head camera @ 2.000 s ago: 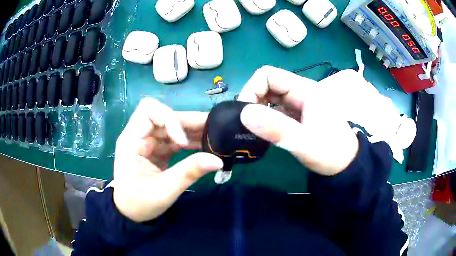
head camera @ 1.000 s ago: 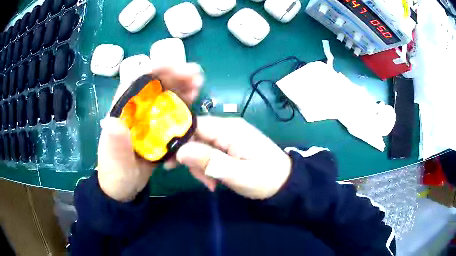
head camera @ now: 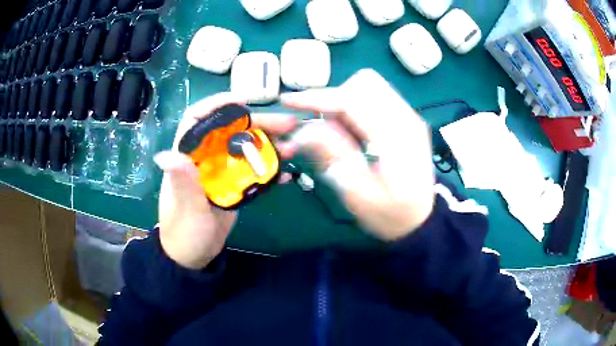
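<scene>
My left hand (head camera: 192, 206) holds an open black charging case (head camera: 229, 184), its bright orange inside facing up and its lid tilted back at the upper left. One test earbud (head camera: 249, 153), with a dark head and silvery stem, lies in the case. My right hand (head camera: 395, 159) is just right of the case, blurred, with its fingers bent toward it; whether it holds anything is unclear. A small whitish plug end (head camera: 304, 181) on a thin dark lead shows between the hands.
Several white charging cases (head camera: 305, 63) lie on the green mat behind the hands. A blister tray (head camera: 101, 159) of black cases is at left. At right are a DC power supply (head camera: 540, 57), a red block (head camera: 564, 134), crumpled white material (head camera: 483, 152) and a long black object (head camera: 567, 203).
An earbud now shows inside the open case, where none was distinguishable a second ago. My right hand has moved up and right. The power supply's upper reading has changed to zeros.
</scene>
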